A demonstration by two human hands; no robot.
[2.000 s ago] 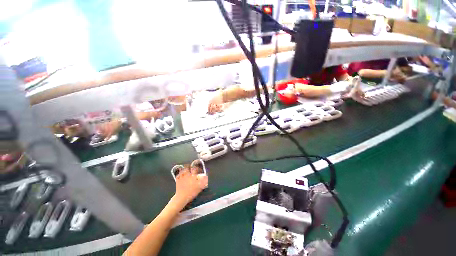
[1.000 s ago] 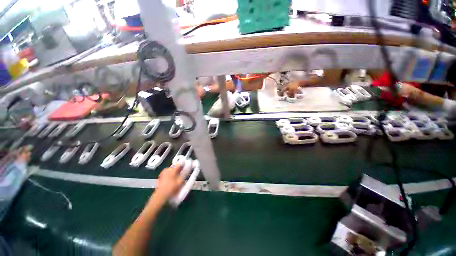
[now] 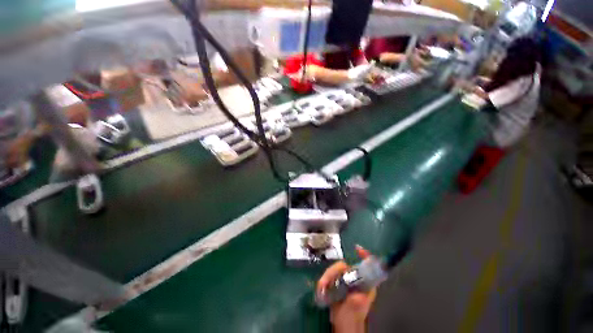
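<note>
My right hand [image 3: 351,302] is at the bottom, right of centre, closed around the grey electric screwdriver [image 3: 356,278]. Its tip end points left and its dark cable end points up and right. The hand is just below the white screw feeder [image 3: 315,220], whose front tray holds small brownish specks, probably screws. My left hand is not in view. A blurred pale shape [image 3: 78,322], perhaps a white housing, lies at the lower left edge of the picture; what it is cannot be told.
White oval housings [image 3: 231,151] lie in rows on the dark green belt, with a single one [image 3: 90,194] at left. A pale rail [image 3: 214,242] divides belt and bench. Black cables [image 3: 250,120] hang ahead. A grey post [image 3: 58,266] stands left. People's arms [image 3: 331,73] show across; another person [image 3: 513,97] is at right.
The view has swung right. My left hand, earlier at the belt with a white housing, has gone out of view. My right hand with the screwdriver has come into view.
</note>
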